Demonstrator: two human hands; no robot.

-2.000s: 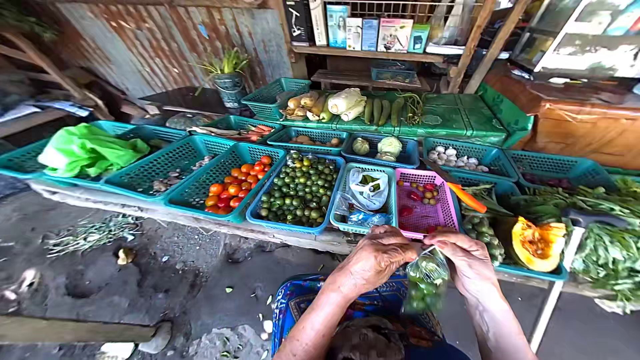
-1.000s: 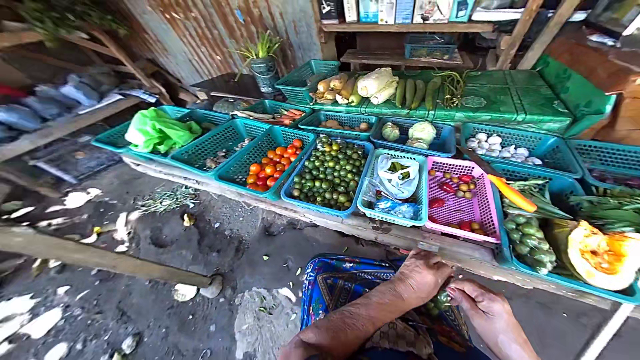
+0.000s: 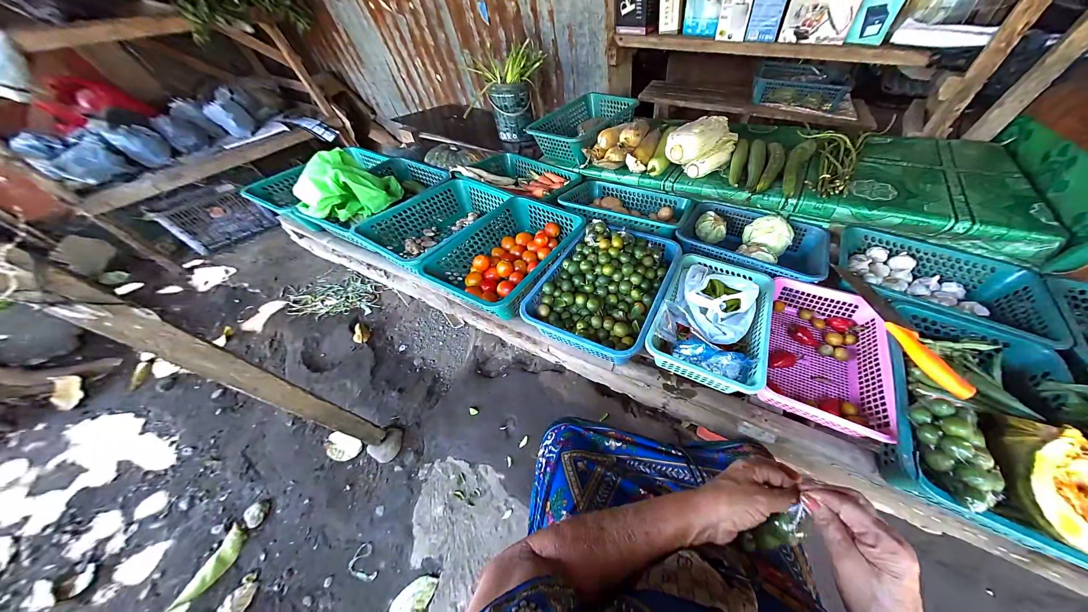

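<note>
Low at the right of centre, my left hand [image 3: 748,501] and my right hand [image 3: 858,544] meet at the gathered neck of a small clear plastic bag [image 3: 775,531] of green produce. Fingers of both pinch the neck, and the bag hangs partly hidden behind them, over the blue patterned cloth [image 3: 595,467] on my lap. Beyond the hands stand a pink basket [image 3: 875,382] with red and yellowish produce, a light teal basket [image 3: 659,340] holding plastic bags, and a blue basket [image 3: 531,297] of small green citrus fruits.
An orange-handled knife [image 3: 931,361] lies across basket edges at the right, near bagged green produce [image 3: 952,450] and a cut squash [image 3: 1062,484]. Tomatoes [image 3: 510,263] fill part of a teal basket. A wooden beam [image 3: 212,357] slants over the ground at the left.
The hands have come down from beside the basket edge to over my lap, still together at the bag. The view has swung toward the left.
</note>
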